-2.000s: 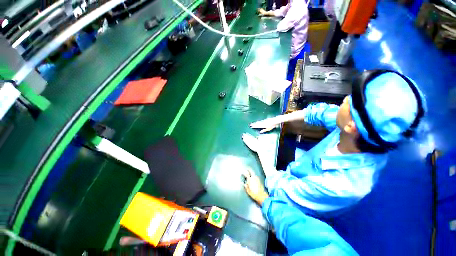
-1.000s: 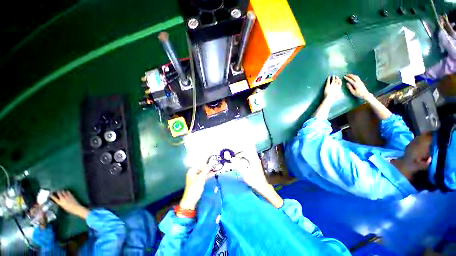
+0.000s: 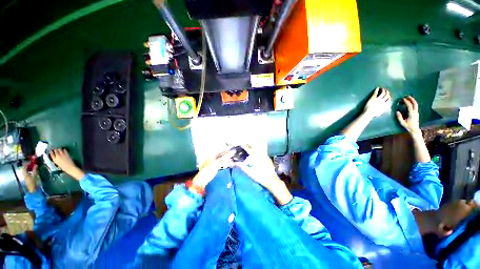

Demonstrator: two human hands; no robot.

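A round black component (image 3: 239, 153) is held between my two hands, low over the white sheet (image 3: 204, 137) in front of the press. My left hand (image 3: 213, 164) has its fingers on the component's left side. My right hand (image 3: 258, 164) is on its right side, washed out by glare. The pneumatic press (image 3: 226, 47) stands just beyond the sheet, with its orange press fixture (image 3: 235, 96) low in the middle. A green start button (image 3: 185, 106) on a yellow box is at its left. Fine details of the component are blurred.
A black parts tray (image 3: 106, 152) with several round components (image 3: 112, 100) lies at left. An orange control box (image 3: 329, 39) stands right of the press. People in blue smocks sit on both sides, their hands on the bench. A white box (image 3: 457, 92) is at far right.
The view has swung from the right side of the bench to the press and steadied. Since one second ago, my hands have drawn together around the component. The neighbour at right now has a dark part at one hand.
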